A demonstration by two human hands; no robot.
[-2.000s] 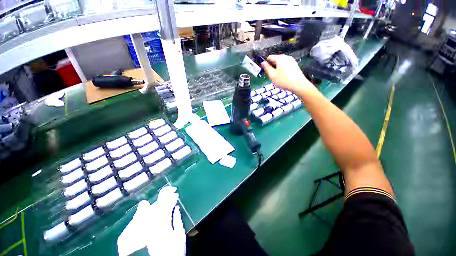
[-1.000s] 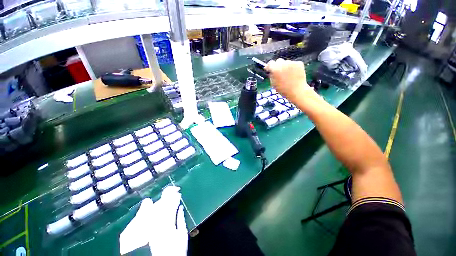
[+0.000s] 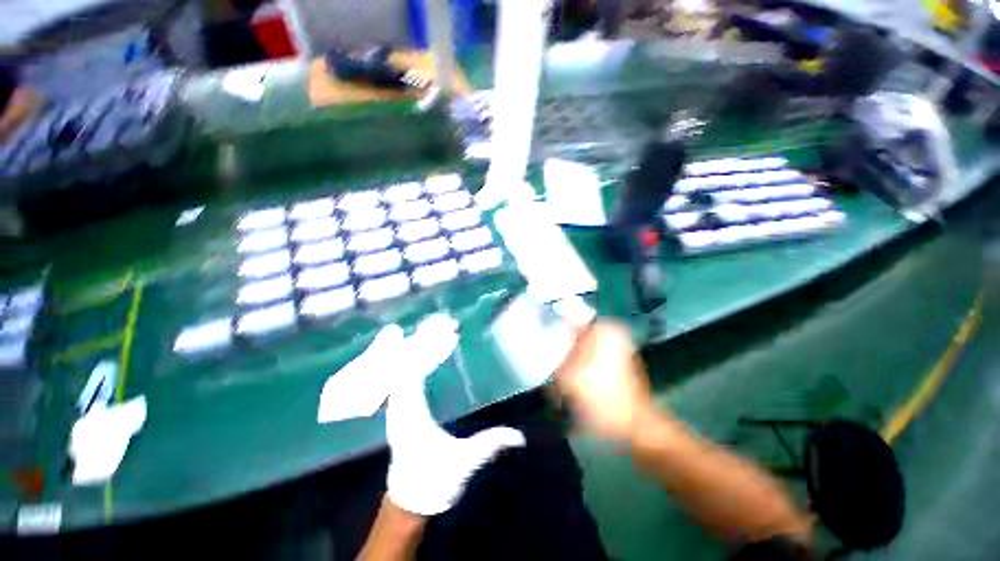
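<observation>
My left hand [image 3: 433, 455], in a white glove, is at the bench's front edge, thumb out to the right. Its fingers hold a white cloth [image 3: 356, 378], which merges with the glove. My bare right hand [image 3: 601, 378] is strongly blurred at the bench edge, right of the left hand. A pale, see-through flat thing [image 3: 524, 338] is at its fingertips and appears gripped; its exact form is unclear. A clear blister tray of white housings [image 3: 373, 239] lies behind both hands.
Folded white sheets [image 3: 548, 254] and a small white pad [image 3: 574, 310] lie right of the tray. A black heat gun [image 3: 649, 197] stands beside another housing tray [image 3: 757, 195]. A white post [image 3: 515, 110] rises behind. A crumpled cloth [image 3: 106, 438] lies left. A stool [image 3: 855, 482] is at right.
My right hand has come down from the far right to the bench edge near me. My left hand has turned, thumb now visible. The view has swung left and down.
</observation>
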